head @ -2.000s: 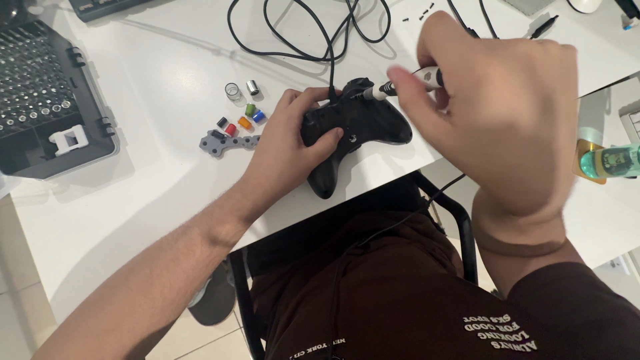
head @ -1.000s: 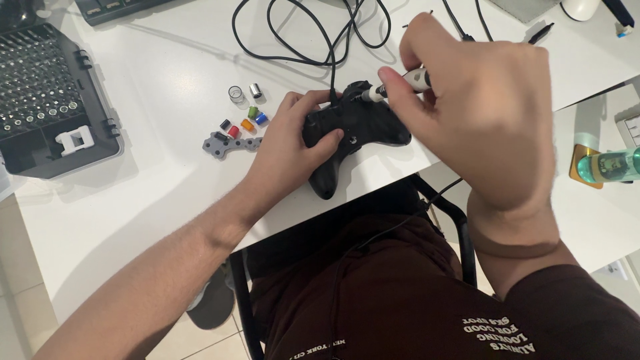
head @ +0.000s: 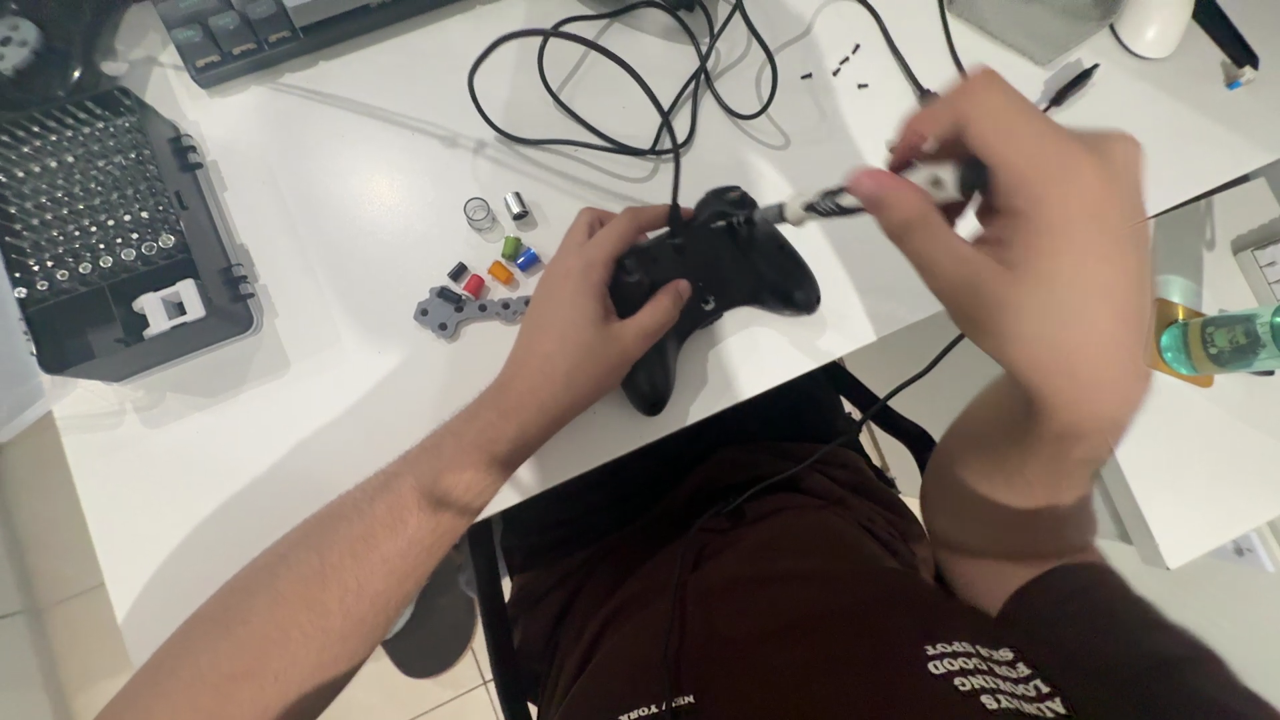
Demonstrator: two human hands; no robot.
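Observation:
My left hand [head: 590,310] holds a black game controller [head: 740,270] on the white desk, its thumb lying across the casing. My right hand [head: 1010,210] grips a white-and-black handheld tool [head: 850,203], perhaps a soldering iron or an electric screwdriver; blur hides its exact kind. Its tip points left at the controller's upper edge; whether it touches cannot be told. Left of my left hand lie a grey rubber button pad [head: 455,312], several small coloured button pieces [head: 501,272], a silver cylinder [head: 516,206] and a clear ring [head: 479,213].
An open bit case [head: 190,230] stands at the left below a black keyboard [head: 240,40]. A coiled black cable [head: 600,150] runs to the controller. Several tiny dark screws [head: 842,66] lie behind my right hand. A green bottle [head: 1220,340] is at the right. The desk's front edge is close.
My right hand and the tool have shifted, and the tool's tip now sits further right along the controller's upper edge. My left hand keeps its hold on the controller.

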